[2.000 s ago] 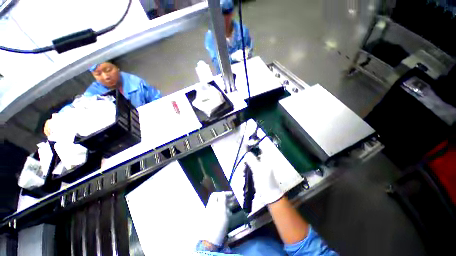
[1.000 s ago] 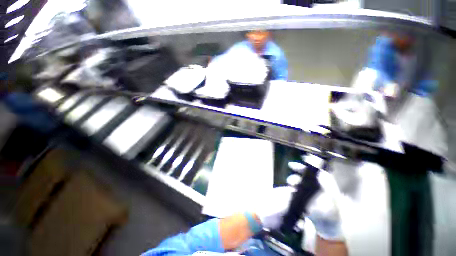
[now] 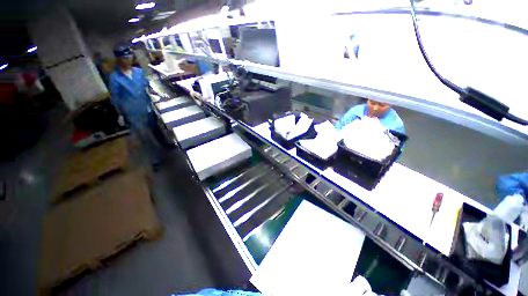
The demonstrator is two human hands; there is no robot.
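A chassis unit (image 3: 312,251) lies on the green conveyor bed (image 3: 292,211), its pale top cover facing up. A small part of a white glove (image 3: 361,285) shows at the bottom edge, by the unit's lower right corner. It is cut off by the frame, and I cannot tell which hand it is or what it holds. A strip of blue sleeve shows at the bottom edge, left of the unit. A hand screwdriver (image 3: 436,206) with a red handle lies on the white bench (image 3: 405,193).
More chassis units (image 3: 219,155) stand in a row up the line, beyond the roller conveyor (image 3: 249,193). Black parts bins (image 3: 362,170) with whitish bags stand on the bench. A person in blue stands left of the line; others are behind the bench. Flat brown cardboard (image 3: 98,225) lies at left.
The view has swung left and up along the line. My gloved hands and the black tool seen between them earlier have mostly left the picture.
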